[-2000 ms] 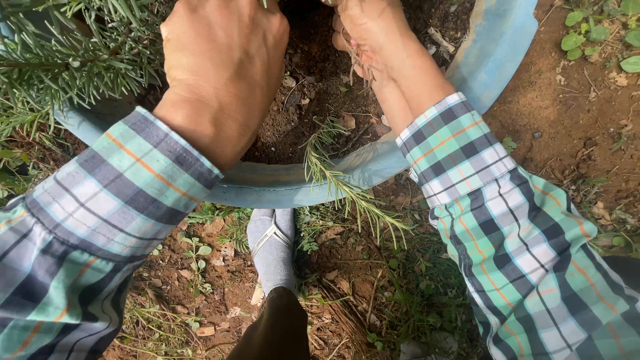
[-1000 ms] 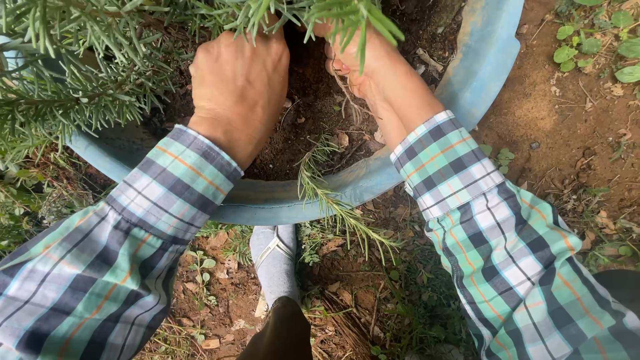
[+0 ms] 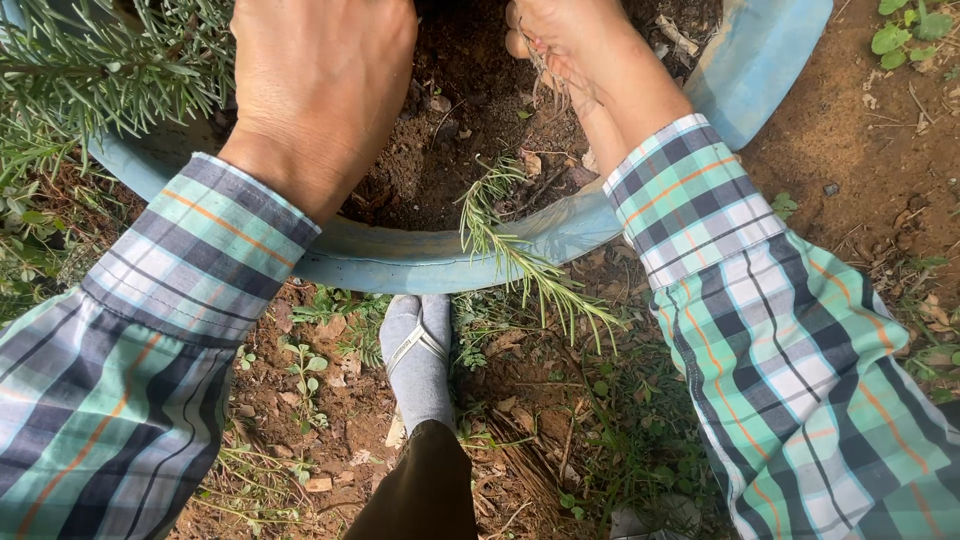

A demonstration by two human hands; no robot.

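Note:
A light blue round planter [image 3: 420, 274] holds dark soil [image 3: 420, 172]. My left hand [image 3: 322, 82] reaches over its near left part, back of the hand up; its fingertips lie beyond the top edge of the view, so what it holds is hidden. My right hand [image 3: 574, 45] is curled above the soil at the right, closed on thin stringy roots [image 3: 551, 71] that hang by the palm. Between the wrists a cut rosemary sprig [image 3: 517, 259] lies across the planter's near rim, its tip hanging outside.
A bushy rosemary plant [image 3: 127, 67] overhangs the planter at upper left. Below the rim, my foot in a grey sock and flip-flop [image 3: 420, 360] stands on brown ground with small weeds and dry leaves. Low green plants [image 3: 911, 34] grow at upper right.
Rosemary foliage over the hands a second ago has left the view there. The right hand keeps hold of the roots, and the sprig stays across the rim.

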